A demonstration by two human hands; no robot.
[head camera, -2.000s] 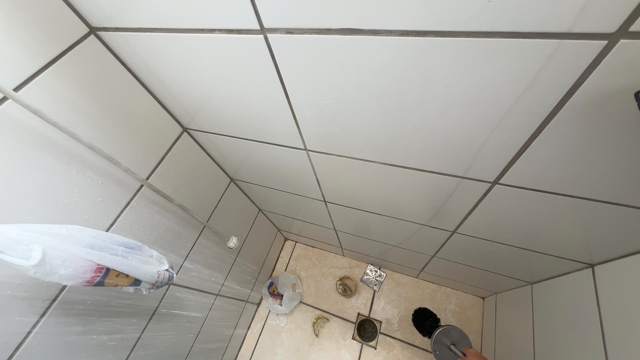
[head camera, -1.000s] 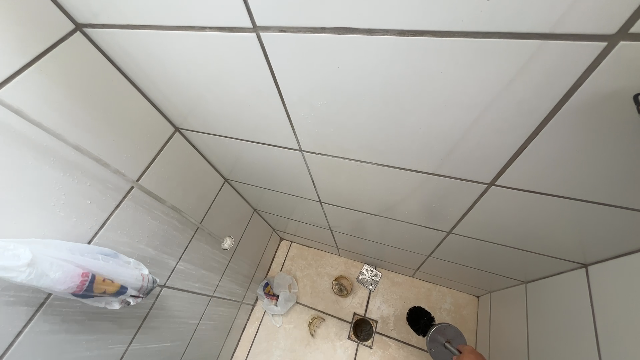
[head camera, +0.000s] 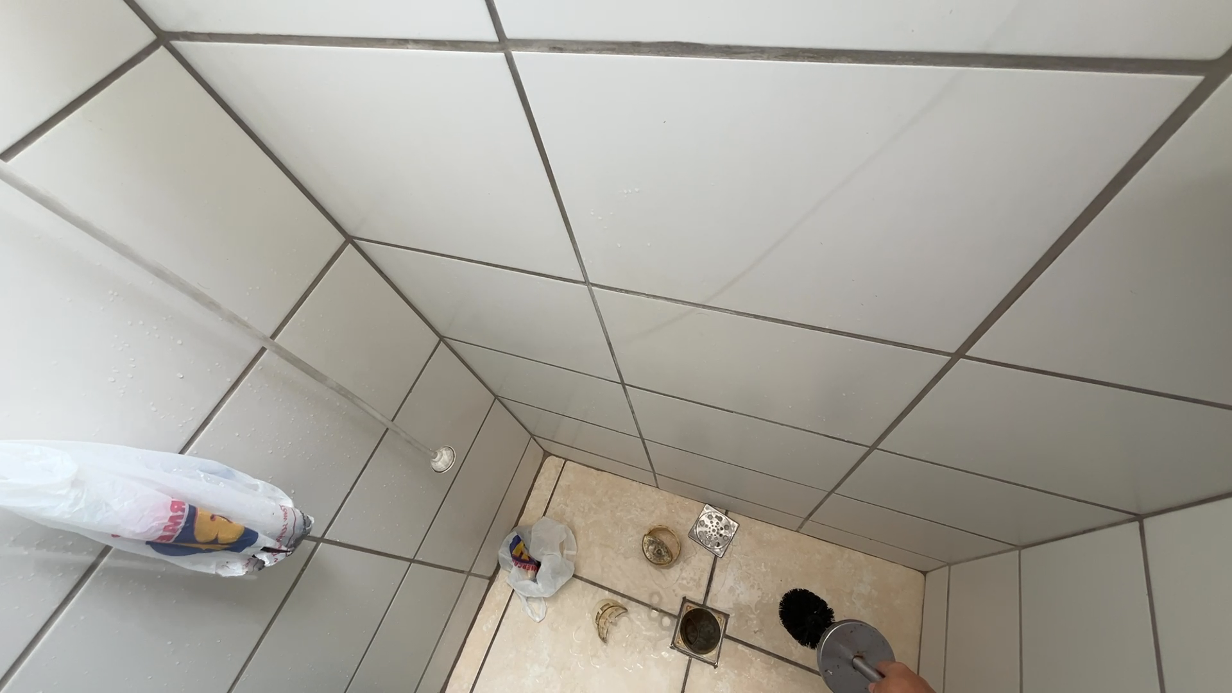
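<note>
At the bottom right, my right hand grips the metal handle of a toilet brush with a round grey lid and black bristles, held over the tiled shower floor. Left of the brush is an uncovered square floor drain. Its metal grate lies behind it near the wall, beside a round drain part. A curved, broken-looking piece rests left of the drain. My left hand is out of view.
A crumpled plastic bag sits on the floor by the left wall. Another printed plastic bag hangs at the left. A thin pale line runs down to a round white wall fitting. White-tiled walls enclose the floor.
Water spray seen along the left wall in the earlier frames has thinned to a narrow line.
</note>
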